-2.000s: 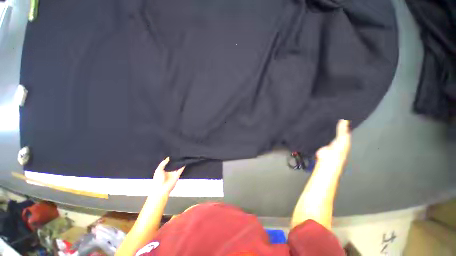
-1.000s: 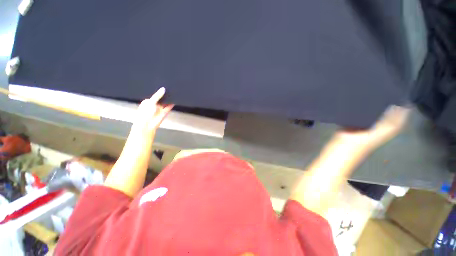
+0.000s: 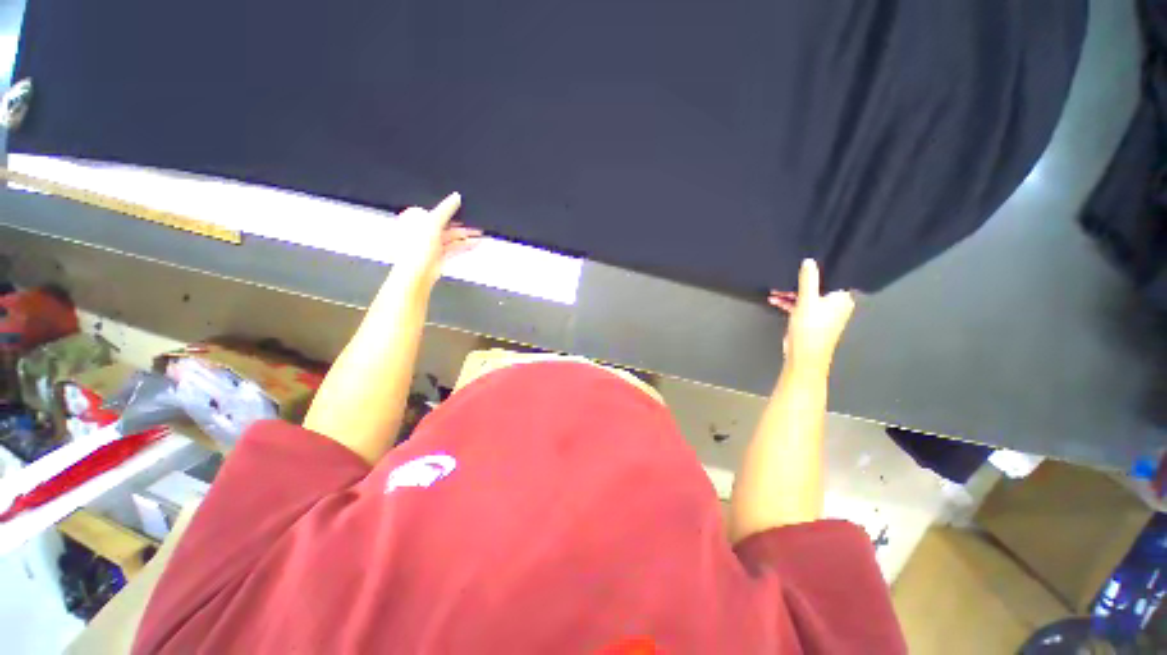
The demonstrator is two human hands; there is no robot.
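The dark fabric (image 3: 512, 115) covers most of the table. It lies flat on the left and middle and has folds at the right. My left hand (image 3: 433, 239) holds the near edge of the fabric, over the white paper strip (image 3: 307, 224). My right hand (image 3: 814, 314) holds the same edge farther right, beside the folds and past the strip's end. Both hands have a finger on top of the cloth. The wooden yardstick (image 3: 122, 207) lies along the strip at the left.
A pale cloth weight (image 3: 15, 102) sits at the fabric's left edge. More dark cloth (image 3: 1133, 192) lies at the far right of the grey table (image 3: 973, 371). Below the table are cardboard boxes (image 3: 1062, 525), plastic bags (image 3: 211, 397) and a white shelf with a red item.
The view has shifted. My right hand swung out to the right with the cloth edge and is back nearer the middle. The cloth's middle is smoother, and the shears are no longer visible.
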